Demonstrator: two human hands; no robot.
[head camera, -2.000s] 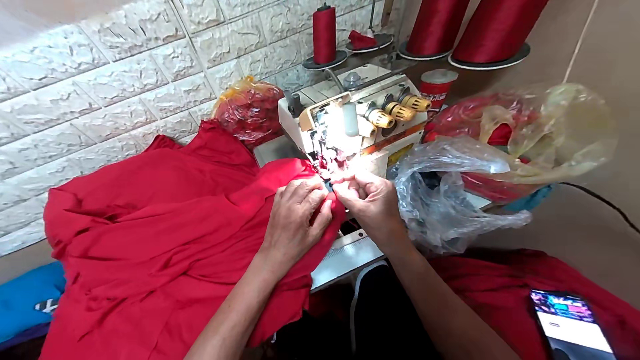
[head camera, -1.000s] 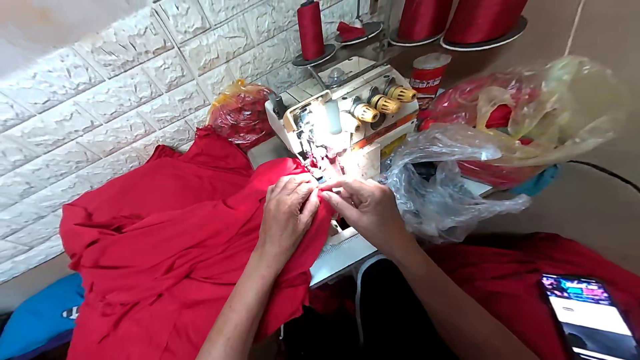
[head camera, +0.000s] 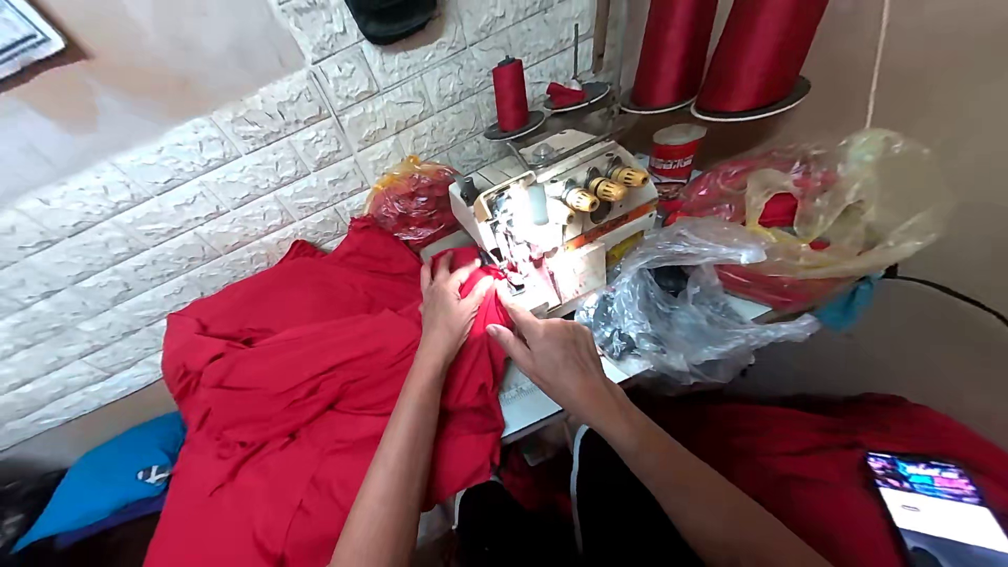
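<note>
Red fabric lies in a large heap over the left of the machine table and hangs down its front. The overlock sewing machine stands behind it, its lamp glaring on the needle area. My left hand presses on the fabric just left of the presser foot, thumb and fingers gripping a fold. At the fabric's edge, close in front of the presser foot, is my right hand, index finger stretched to the cloth and thumb apart from it. Glare hides the needle.
A clear plastic bag lies right of the machine, beside a yellowish bag with red contents. Thread cones stand behind. A red cup is at the machine's back right. A phone rests on red cloth at the lower right.
My hands were close together at the presser foot; now my left hand is farther left on the fabric, and my right hand's index finger is extended with its thumb apart.
</note>
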